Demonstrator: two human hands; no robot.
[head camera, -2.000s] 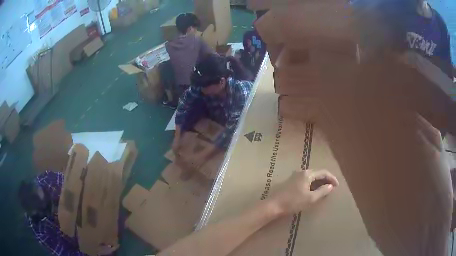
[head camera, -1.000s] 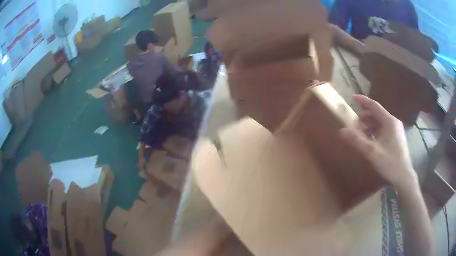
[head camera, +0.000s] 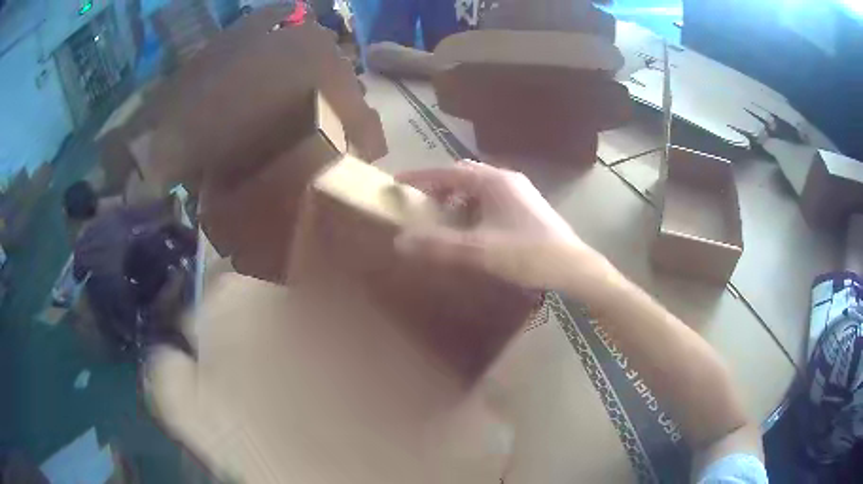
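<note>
A partly folded brown box (head camera: 407, 293) is in front of me, blurred. Its thick folded side wall (head camera: 364, 194) stands up, and a broad panel (head camera: 322, 378) spreads toward me. My right hand (head camera: 478, 227) is closed on the folded wall, thumb and fingers on either side of its top edge. A blurred skin-toned shape at the broad panel's left edge may be my left hand or arm; its fingers cannot be made out. Brown cardboard with rounded flaps (head camera: 255, 189) rises just behind the box; whether it is joined to it is unclear.
An open-lidded box (head camera: 530, 104) stands at the far side, near a person's arm (head camera: 402, 61). A narrow open tray (head camera: 700, 213) sits to the right on the printed cardboard surface (head camera: 606, 416). Another box (head camera: 837, 184) is at the far right. A person (head camera: 132, 265) is low at the left.
My view has turned right, bringing the tray and right side into view. My right hand came in from out of view and is on the box's folded wall, as one second ago.
</note>
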